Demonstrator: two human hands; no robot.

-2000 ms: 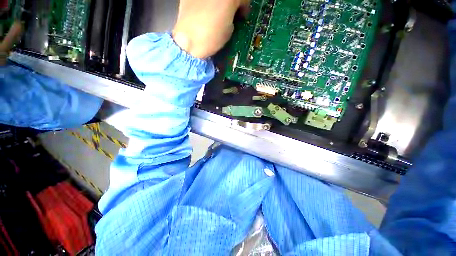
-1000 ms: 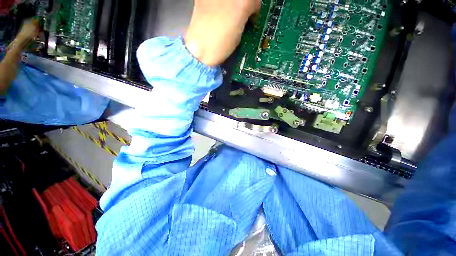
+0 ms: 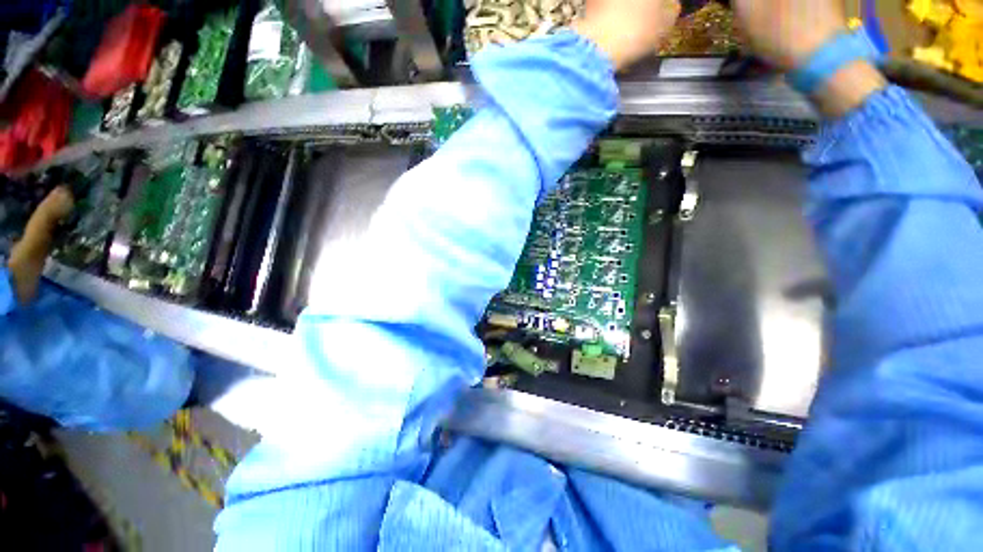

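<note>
A green circuit board (image 3: 596,243) sits in a black carrier (image 3: 647,323) between the conveyor rails, its left part hidden by my left sleeve. My left hand (image 3: 636,27) is beyond the far rail at the top edge, beside a bin of beige components (image 3: 517,16). My right hand (image 3: 792,24), with a blue wrist strap (image 3: 836,56), is at the top edge to the right of small yellow-orange components (image 3: 706,30). The fingers of both hands are cut off or blurred, so I cannot tell what they hold.
Yellow block components (image 3: 949,32) lie at the top right. A metal plate (image 3: 744,270) is right of the carrier. Another green board (image 3: 178,216) is at left, near another person's hand (image 3: 45,221). Green components (image 3: 208,59) and red bins (image 3: 121,49) stand at the upper left.
The view has shifted up to show the far rail and bins. My left hand has moved from the board to the bins. My right hand has come into view at the top.
</note>
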